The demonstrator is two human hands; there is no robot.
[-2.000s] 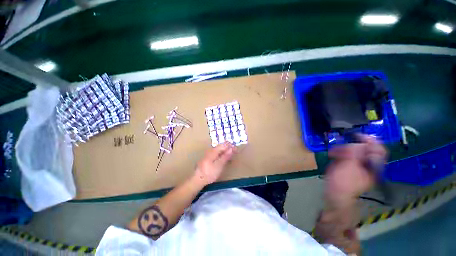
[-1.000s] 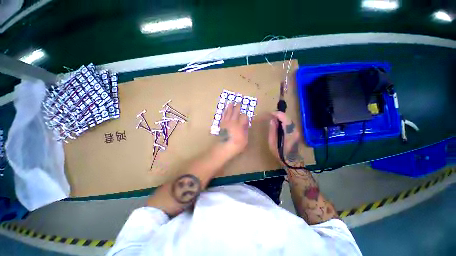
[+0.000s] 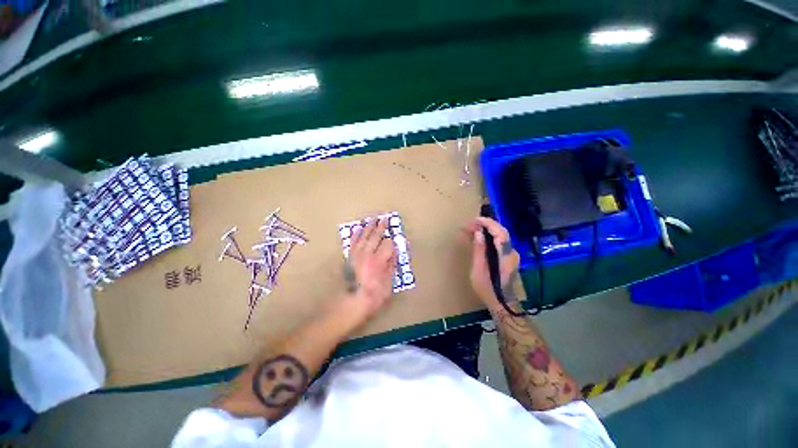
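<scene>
A white PCB panel [image 3: 402, 262] with dark-ringed round boards lies on the brown cardboard. My left hand [image 3: 372, 267] lies flat over its middle and left part, fingers pointing to the far edge, hiding part of it. My right hand [image 3: 492, 262] is to the right of the panel and holds a black soldering iron [image 3: 491, 241] by its handle; its cord runs down past my wrist toward the black station. The iron's metal tip cannot be made out. Connector leads [image 3: 265, 254] lie in a crossed pile left of the panel.
Stacked finished panels [image 3: 131, 214] lie at the left beside a crumpled white plastic bag [image 3: 48, 297]. A blue tray [image 3: 525, 149] at the right holds a black soldering station [image 3: 560, 192]. Pale-handled cutters [image 3: 669, 229] lie right of it. Thin solder wire [image 3: 466, 162] lies near the far edge.
My right hand has come from the tray to beside the panel, with the iron in it. My left hand has moved from the panel's near edge onto its face, and the panel has turned.
</scene>
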